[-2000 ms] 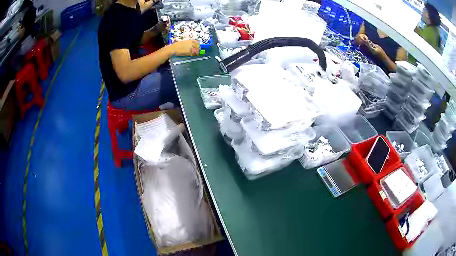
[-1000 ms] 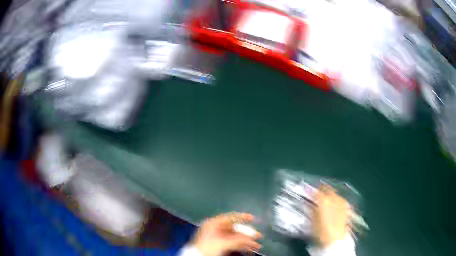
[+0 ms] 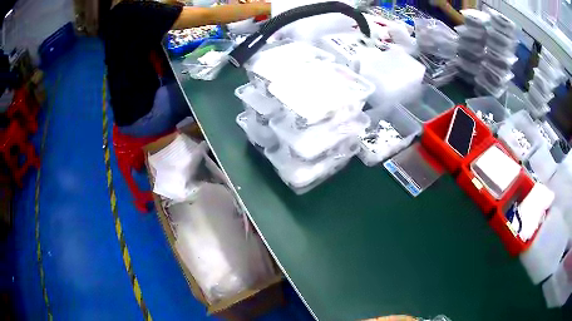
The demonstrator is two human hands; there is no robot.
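Observation:
Only a thin sliver of a hand (image 3: 392,318) shows at the bottom edge. I cannot tell which of my hands it is or whether it holds anything. My other hand is not in view. Just right of the sliver, a small piece of clear plastic (image 3: 440,318) is cut off by the edge. Farther forward, stacked clear plastic boxes (image 3: 307,141) stand on the green bench (image 3: 332,244). An open clear tub (image 3: 382,139) with white parts stands behind a flat silver-grey scale (image 3: 413,169).
Red trays (image 3: 492,178) at right hold a phone (image 3: 461,130) and white items. A black curved hose (image 3: 301,19) arches behind the boxes. At left, a person in black (image 3: 135,69) sits on a red stool (image 3: 128,160), near a carton (image 3: 213,241) of white packing on the floor.
One second ago both hands showed, one over a clear tub of parts. The view has swung back left, and now only a hand sliver remains at the bottom edge.

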